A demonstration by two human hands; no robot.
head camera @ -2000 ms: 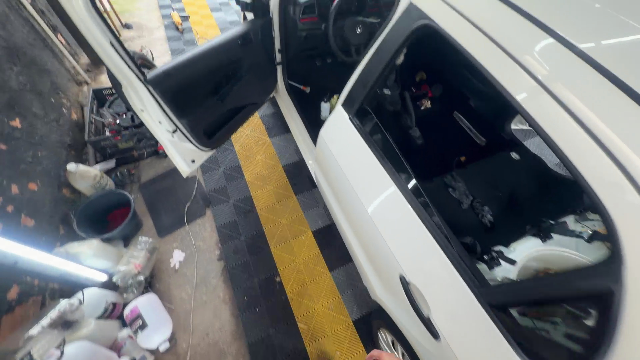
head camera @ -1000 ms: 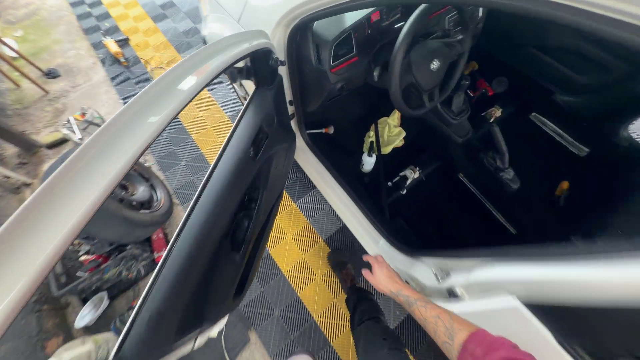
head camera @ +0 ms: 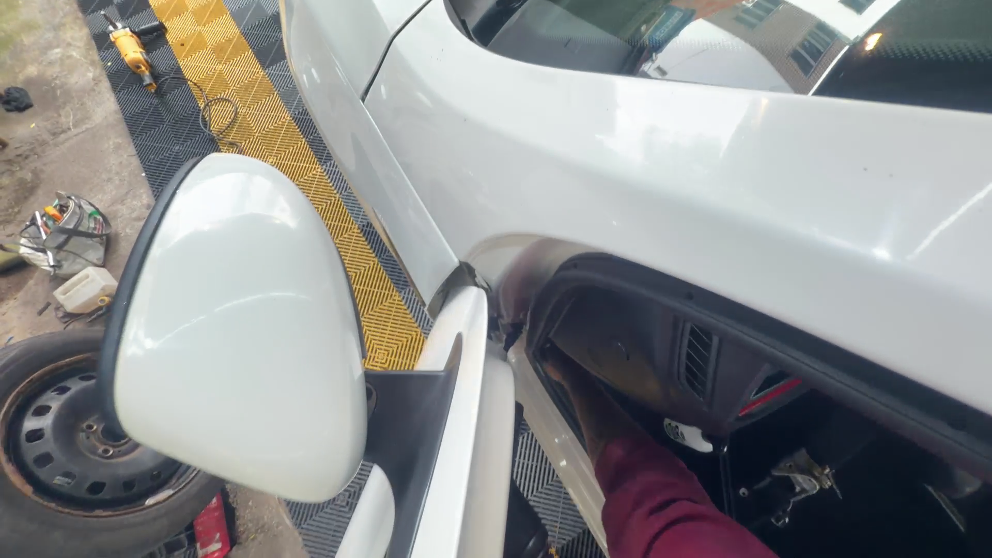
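My right hand [head camera: 556, 367] reaches into the front corner of the car's door opening, low by the side of the dashboard [head camera: 620, 345], with the forearm in a maroon sleeve [head camera: 666, 496]. Shadow and the door frame hide the fingers, so what they touch cannot be told. Left of the arm runs the white door sill [head camera: 562, 449]. The white car door [head camera: 449, 465] stands ajar, its white side mirror [head camera: 248, 333] large in front of me. My left hand is out of view.
A wheel with a steel rim [head camera: 93, 434] lies at lower left, near a white plastic container [head camera: 85, 291] and a tool bag [head camera: 68, 232]. A yellow corded power tool [head camera: 132, 50] rests on the tiled floor. A metal bracket [head camera: 802, 480] is inside the car.
The view has swung forward from the rear door to the front fender and mirror. My right hand, outside beside the sill a second ago, is now inside the front of the door opening.
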